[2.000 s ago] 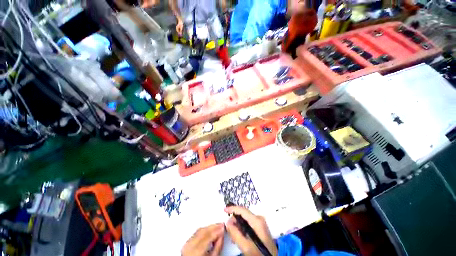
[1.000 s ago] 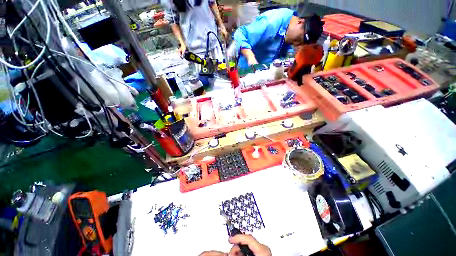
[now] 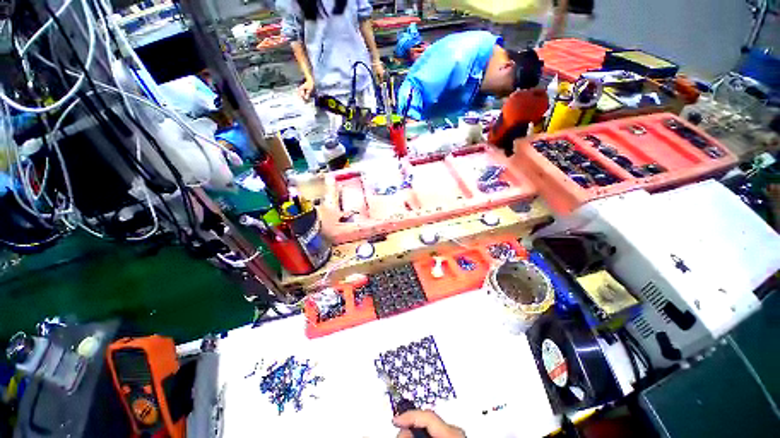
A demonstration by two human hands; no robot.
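My right hand (image 3: 430, 423) is at the bottom edge, partly cut off, and holds a black soldering iron (image 3: 402, 404) like a pen. The iron's metal tip points at the left part of a dark lattice PCB panel (image 3: 416, 371) lying flat on a white sheet (image 3: 342, 381); whether it touches cannot be told. A loose pile of tiny blue-black leaded components (image 3: 289, 382) lies left of the panel. My left hand is out of the picture.
A red parts tray (image 3: 462, 281) with a second PCB panel (image 3: 396, 289) lies behind. An open round can (image 3: 520, 289), a yellow sponge (image 3: 605, 293) and a black fan (image 3: 560, 361) stand right. An orange multimeter (image 3: 144, 389) is far left. Two people are beyond the large red bins (image 3: 428, 190).
My left hand, at the bottom edge a second ago, has dropped out of the picture. My right hand sits slightly lower. The view tilted upward, showing more of the people behind.
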